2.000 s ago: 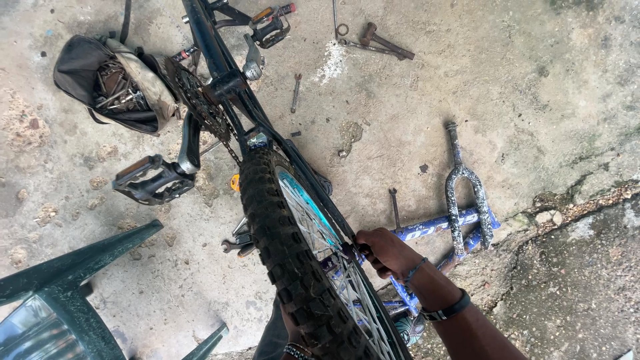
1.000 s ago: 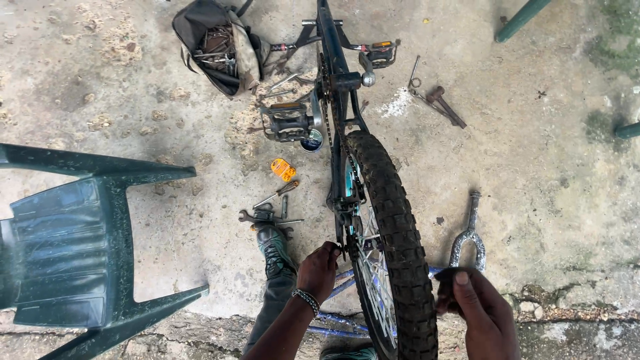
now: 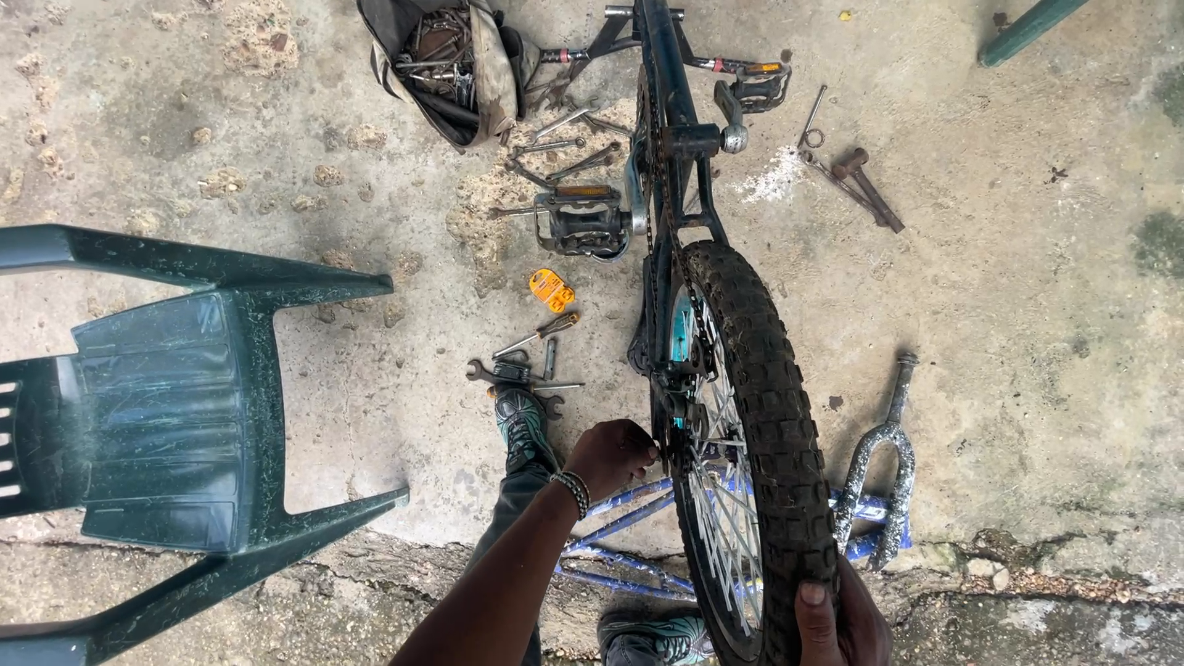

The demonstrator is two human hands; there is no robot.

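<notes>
A dark bicycle frame [image 3: 668,74] runs down the view to its rear wheel, whose knobby tire [image 3: 777,398] stands upright. My left hand [image 3: 612,455], with a beaded bracelet at the wrist, has its fingertips at the frame's left side near the rear axle; whether it grips a small part there cannot be told. The rear derailleur [image 3: 689,407] sits just above it. Around the tire's near end my right hand [image 3: 837,618] is wrapped, thumb on the tread. The chain [image 3: 655,176] runs along the frame to the crank, and a black pedal [image 3: 585,222] sticks out left.
A green plastic chair [image 3: 166,407] stands left. A tool bag [image 3: 490,83] lies at the top, with several wrenches [image 3: 581,165] near it. A screwdriver [image 3: 546,333] and a yellow plastic piece [image 3: 552,289] lie mid-floor. A speckled fork [image 3: 890,453], a blue frame [image 3: 629,518] and a hammer [image 3: 869,190] are right and below.
My right hand has moved down along the tire and now holds it. My left hand stays beside the rear axle area since a second ago. The view has shifted strongly since two seconds ago.
</notes>
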